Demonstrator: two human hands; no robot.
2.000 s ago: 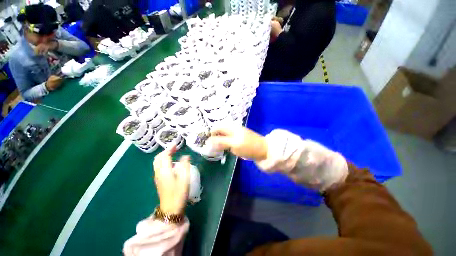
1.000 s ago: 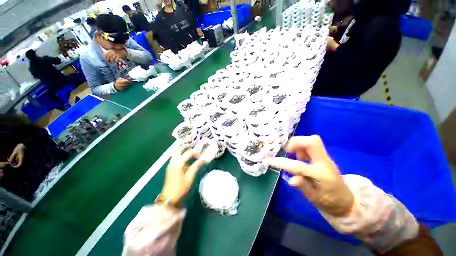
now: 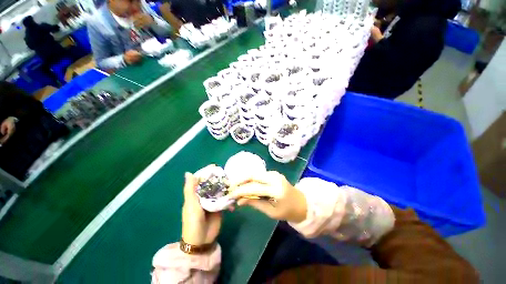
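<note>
A white round base housing (image 3: 212, 188) with dark electronics inside sits in my left hand (image 3: 197, 213), its open side up. My right hand (image 3: 270, 195) is at the housing's right rim, fingers together around a short, thin yellowish tool (image 3: 256, 197); the tool's exact kind is unclear. A round white pile (image 3: 245, 166) lies on the green bench just behind the housing, partly hidden by my right hand. Stacked housings (image 3: 272, 100) stand in many rows farther back, their electronics facing up.
A large blue bin (image 3: 396, 161) stands to the right of the bench. A pale metal edge (image 3: 119, 202) runs between bench and green conveyor (image 3: 111, 166). Dark parts (image 3: 94, 105) are heaped across the line. People are opposite, and a person in dark clothing (image 3: 396, 52) is at the back right.
My left hand has brought a housing from the front stacks back toward me. My right hand has moved left from the stacks to the housing's rim. The view has shifted slightly.
</note>
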